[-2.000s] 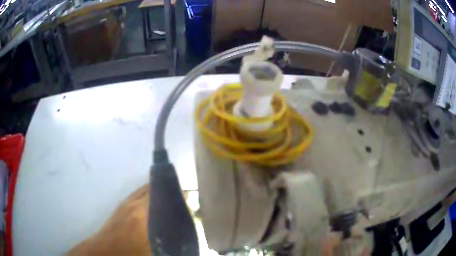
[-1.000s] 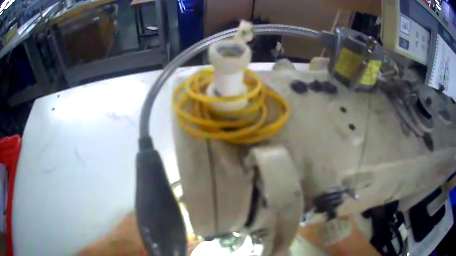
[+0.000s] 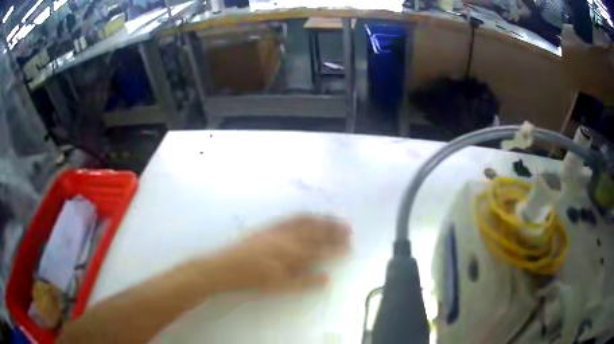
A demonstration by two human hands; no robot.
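Note:
My left hand is blurred over the white machine table, left of the lamp, its forearm coming from the lower left. No held thing shows, but its fingers are too blurred to tell their state. The cream sewing machine head stands at the right, with yellow cord coiled around a white post. The grey lamp head hangs on a bent metal tube beside the machine. My right hand is not in view. The needle area is hidden.
A red plastic basket at the left edge of the table holds white-lilac cloth or paper and a tan item. Clear plastic hangs at the far left. Behind the table stand other workbenches and a blue bin.
The view has swung left, so the machine sits further right and the whole basket shows. My left hand has come out from behind the lamp onto the table. The skin seen below the machine is gone.

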